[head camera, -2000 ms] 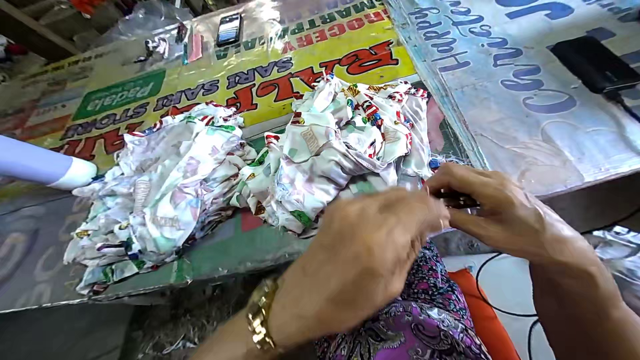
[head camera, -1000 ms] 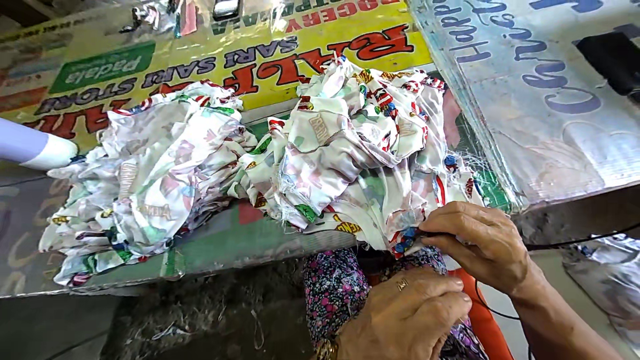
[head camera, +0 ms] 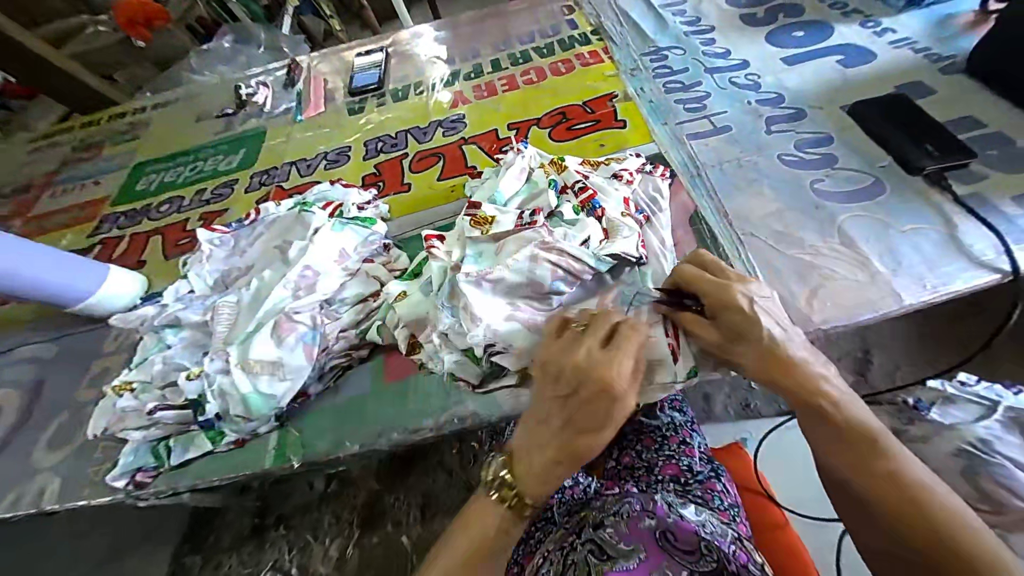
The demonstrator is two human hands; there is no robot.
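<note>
Two heaps of white printed fabric pieces lie side by side at the table's front edge: the left fabric heap [head camera: 264, 320] and the right fabric heap [head camera: 520, 272]. My left hand [head camera: 588, 376], blurred, with a ring and a gold-coloured watch, is over the near right part of the right heap; whether it grips cloth cannot be told. At that heap's right edge my right hand [head camera: 720, 312] is closed on a small dark pointed tool [head camera: 680, 300], possibly thread snips. Its tip points left, toward the cloth near my left fingers.
Printed tarpaulin covers the table [head camera: 336, 176]. A phone [head camera: 368, 70] lies at the back, and a black power bank [head camera: 912, 132] with a cable is on the right panel. A pale tube [head camera: 56, 276] reaches in from the left. More white cloth [head camera: 960, 456] lies low at right.
Since one second ago, both hands have moved up from the table's front edge onto the right heap. The coloured cloth edge that my right fingers held there is no longer seen between them.
</note>
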